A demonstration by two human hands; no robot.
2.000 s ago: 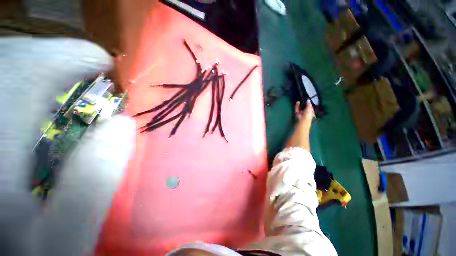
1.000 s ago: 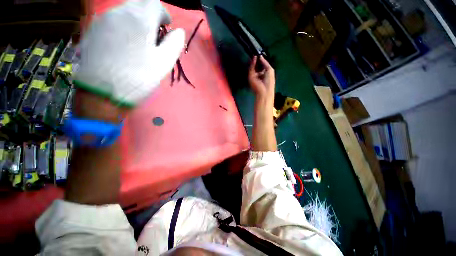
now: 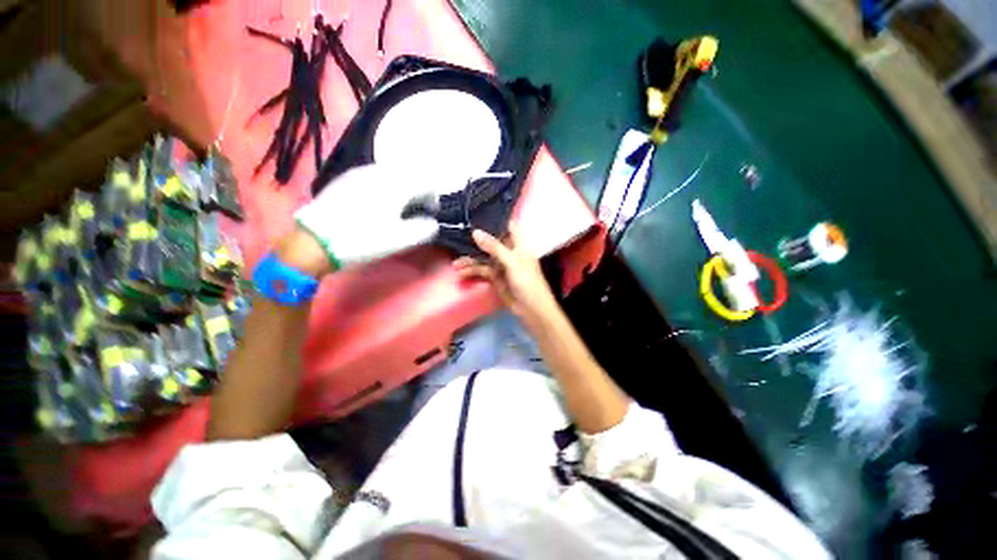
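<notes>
The squarish black housing (image 3: 523,120) with a white round disc (image 3: 437,137) lies tilted on the pink-red surface. A dark coiled power cord (image 3: 459,206) lies at its near side, with a thin white strip across it. My left hand (image 3: 366,217), in a white glove with a green cuff edge, is at the housing's near left side, its fingers around part of the cord. My bare right hand (image 3: 501,268) is at the housing's near edge, its fingers apart and fingertips close to the cord. Whether they touch is blurred.
Stacked PCBs (image 3: 137,290) stand at left. Short black leads (image 3: 301,98) lie beyond the housing. The green bench (image 3: 569,66) at right holds a yellow soldering gun (image 3: 687,74), a white power strip (image 3: 625,181), scissors (image 3: 743,287), a solder spool (image 3: 818,246) and loose white cable ties (image 3: 869,372).
The black housing has come from the green bench onto the pink-red surface. My left hand has moved from the black leads to the housing. My right hand has come back towards my body.
</notes>
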